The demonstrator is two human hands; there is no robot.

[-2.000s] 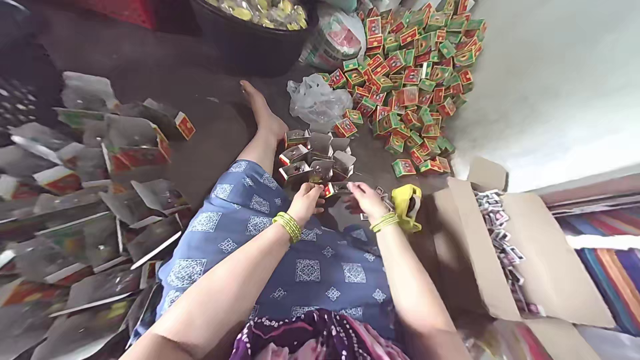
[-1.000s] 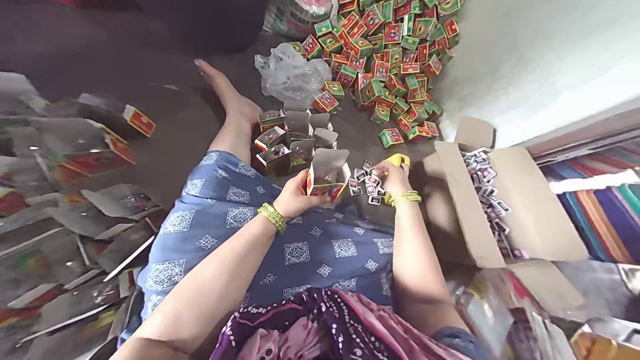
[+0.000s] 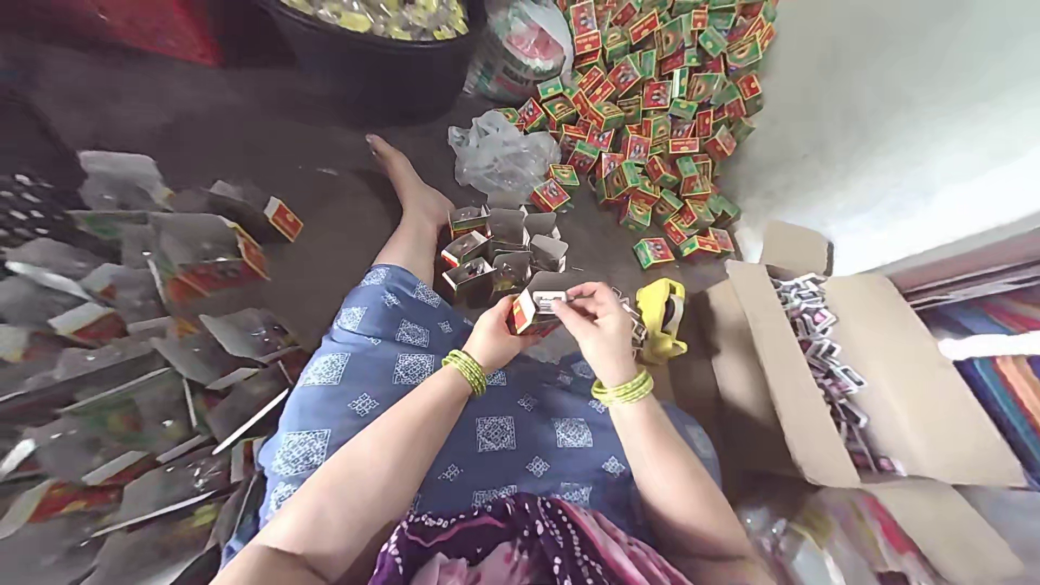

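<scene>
My left hand (image 3: 497, 335) holds a small open cardboard box (image 3: 526, 315), red and yellow outside, above my lap. With thumb and fingers my right hand (image 3: 600, 323) pinches a small white printed piece (image 3: 550, 302) at the mouth of that box. Several open boxes (image 3: 508, 236) stand grouped on the floor just beyond my hands. More small printed pieces (image 3: 632, 315) lie partly hidden behind my right hand, beside a yellow bag or cloth (image 3: 662, 321).
A large heap of closed red and green boxes (image 3: 642, 122) lies against the wall. Many open boxes (image 3: 154, 357) fill the left side. At right stands a carton (image 3: 792, 382) with printed pieces. A dark tub (image 3: 378, 69) and a clear plastic bag (image 3: 504, 154) are ahead.
My right hand has moved left from beside the yellow item to the box in my left hand, and now holds a small white piece there.
</scene>
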